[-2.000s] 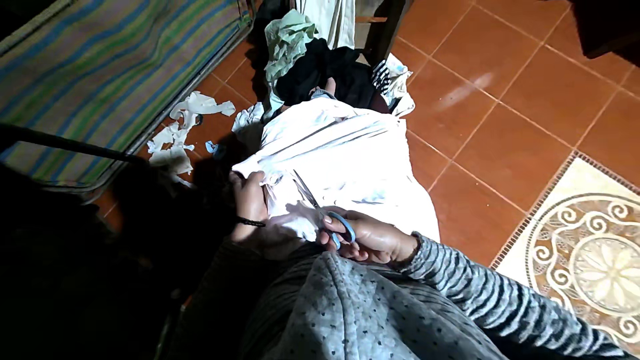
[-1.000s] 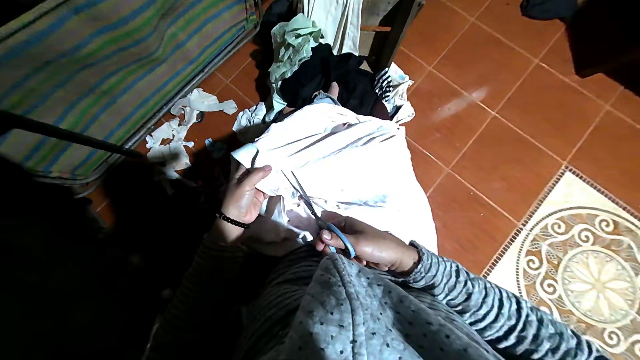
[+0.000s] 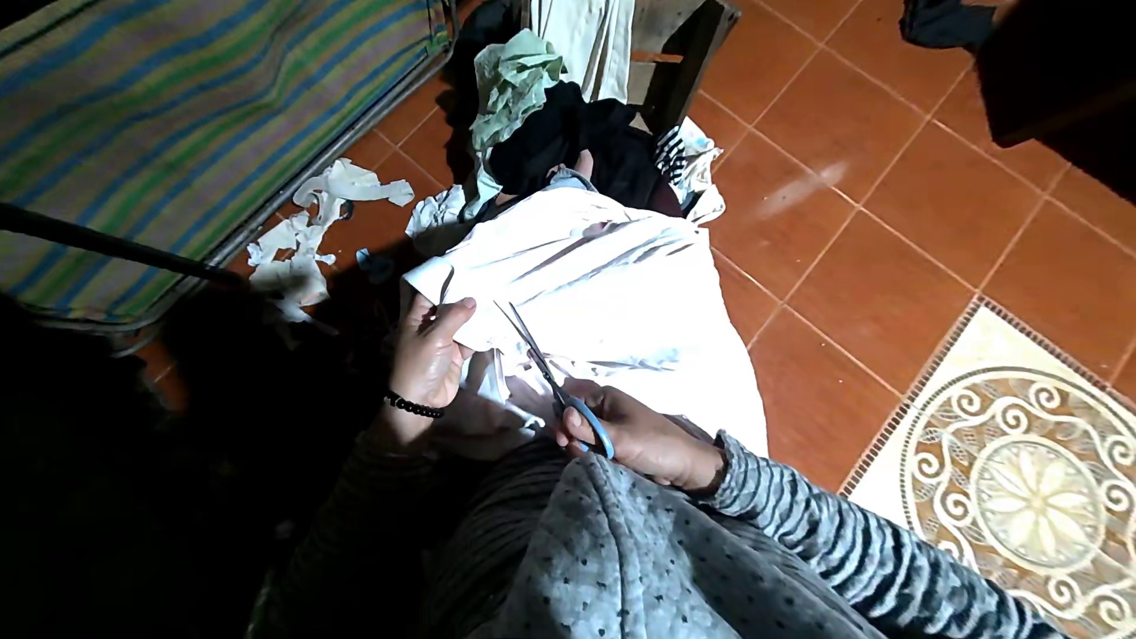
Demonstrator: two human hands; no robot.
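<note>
White cloth (image 3: 612,284) is spread over my lap and hangs forward. My left hand (image 3: 430,355), with a dark bead bracelet at the wrist, pinches the cloth's left edge between thumb and fingers. In my right hand (image 3: 635,430) is a pair of scissors (image 3: 543,364) with blue handles. Their blades are slightly apart and point up and left over the cloth, a short way right of my left hand. Whether they touch the fabric cannot be told. Loose folds and a thin strip of the cloth lie between both hands.
Beyond the cloth are black fabric (image 3: 577,133), crumpled pale green fabric (image 3: 519,75) and a wooden frame (image 3: 697,67). White scraps (image 3: 297,253) lie on the tiled floor beside a striped folding bed (image 3: 195,133). A patterned floor inlay (image 3: 1034,497) is at right.
My left hand has moved up and left, and the cloth's left edge is now raised and spread with it. The scissors remain in my right hand, near my lap.
</note>
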